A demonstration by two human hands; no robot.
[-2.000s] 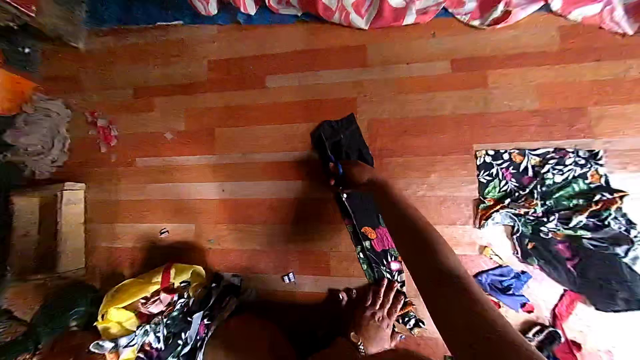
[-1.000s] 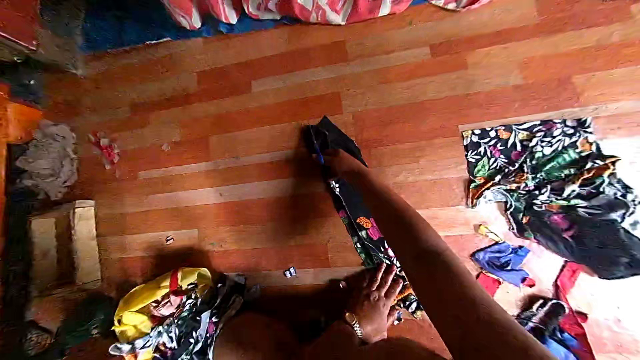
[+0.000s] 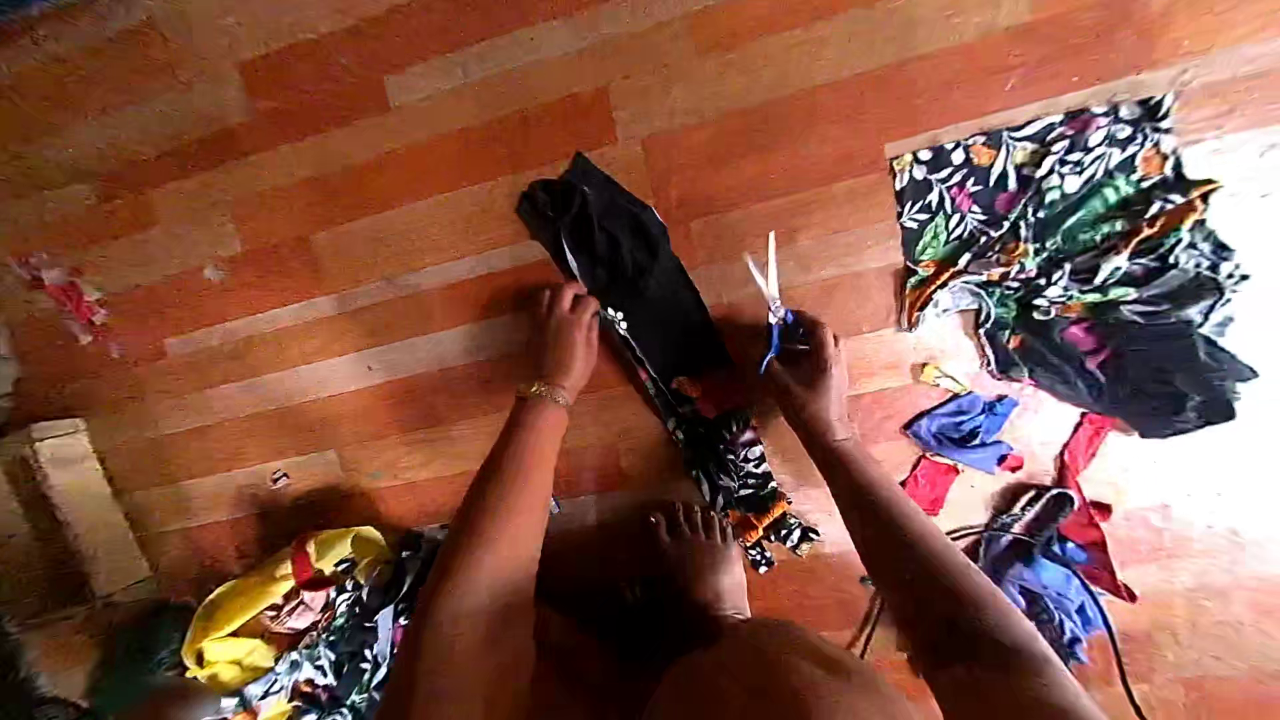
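Observation:
A long strip of black floral fabric (image 3: 665, 300) lies on the wood-patterned floor, with its plain black part folded at the far end and its printed end bunched near my bare foot. My left hand (image 3: 572, 335) touches the left edge of the strip; whether its fingers pinch the cloth is not clear. To the right of the strip, my right hand (image 3: 815, 370) holds blue-handled scissors (image 3: 773, 300), their blades apart and pointing away from me, off the fabric.
A larger crumpled floral cloth (image 3: 1060, 230) lies at the right, with blue scraps (image 3: 960, 430), red scraps (image 3: 930, 483) and a dark cord nearby. Yellow and floral cloths (image 3: 235, 610) are heaped at lower left, near a wooden frame (image 3: 90, 505).
My left hand has moved forward from the near end of the strip to its left edge. My right hand has drawn back from the far end, with the scissors, to the strip's right side.

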